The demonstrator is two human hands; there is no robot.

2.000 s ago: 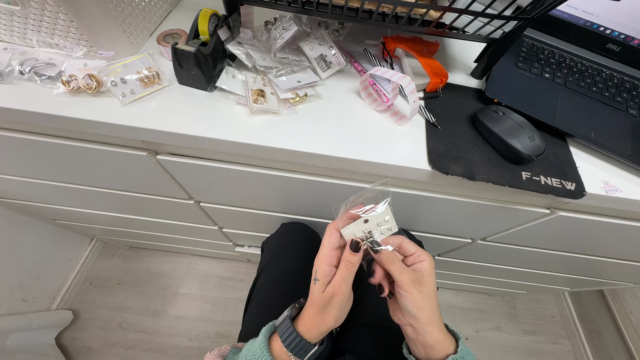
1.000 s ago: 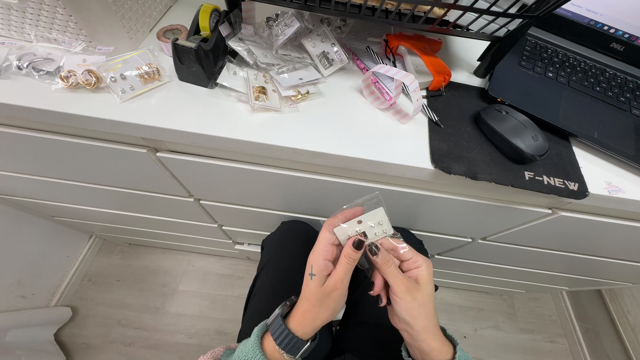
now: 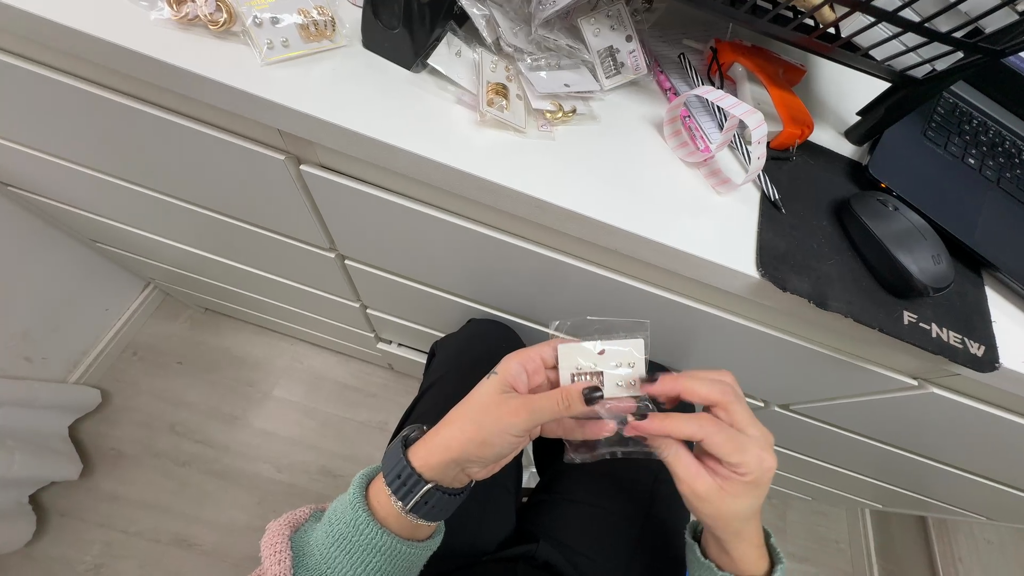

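Observation:
A white earring card (image 3: 612, 356) with several small studs and a row of hoops sits in a clear plastic bag (image 3: 588, 328) above my lap. My left hand (image 3: 528, 400) grips the card and bag from the left side, its thumb across the card's lower front. At the lower right edge, my right hand (image 3: 704, 440) has its fingertips close together on the bag's plastic. Whether those fingers pinch a fold of it is hard to tell.
Bagged earring cards (image 3: 552, 72) are heaped by a black tape dispenser (image 3: 400, 32) on the white desk. Rightward lie a striped paper strip loop (image 3: 708, 96), a striped pen (image 3: 768, 184), an orange-handled tool (image 3: 792, 96), a mouse (image 3: 900, 244) and a laptop (image 3: 960, 184).
The card now sits more upright between my hands, with the bag spread out below it. My right hand has shifted from the card's front to its lower right edge. The view has turned somewhat.

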